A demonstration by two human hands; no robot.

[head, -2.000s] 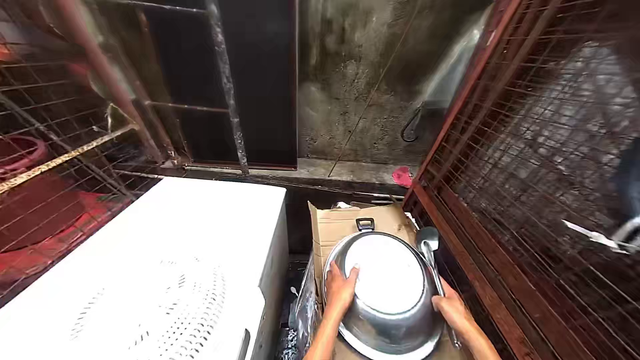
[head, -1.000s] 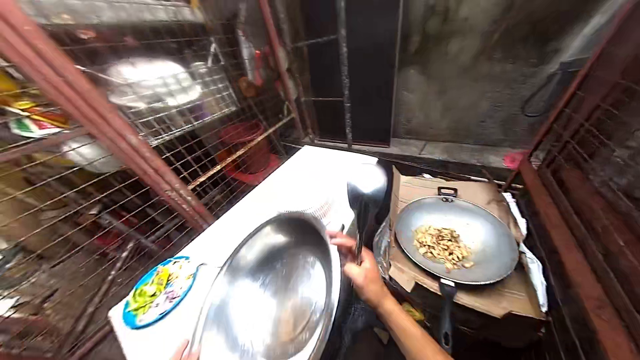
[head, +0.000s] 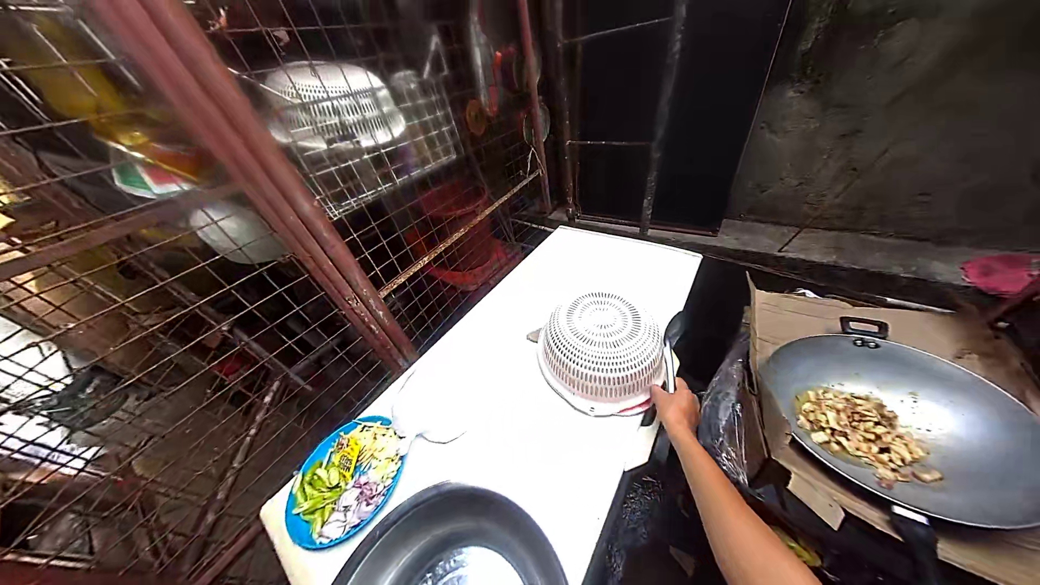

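My right hand [head: 676, 406] grips the handle of a metal ladle [head: 671, 349] at the right edge of the white table, beside an upturned white plastic colander [head: 603, 349]. My left hand is out of view. A metal basin [head: 455, 528] is at the table's near end, cut off by the frame. Left of it sits a blue plate [head: 296, 520] with sliced green vegetables, chopped pale and purplish pieces and a small yellow packet. To the right, a wok [head: 983, 431] holds browned chopped pieces.
The white table top [head: 520, 325] runs beside a rusty wire mesh fence [head: 325, 301]. Cardboard [head: 780, 317] lies under and around the wok, whose black handle [head: 918, 536] points toward me. A concrete wall [head: 877, 146] stands behind. Red containers [head: 463, 236] are beyond the mesh.
The basin, which covered the wok two seconds ago, has moved left to the table's near end. My left hand has left the view. My right hand has moved to the colander with the ladle.
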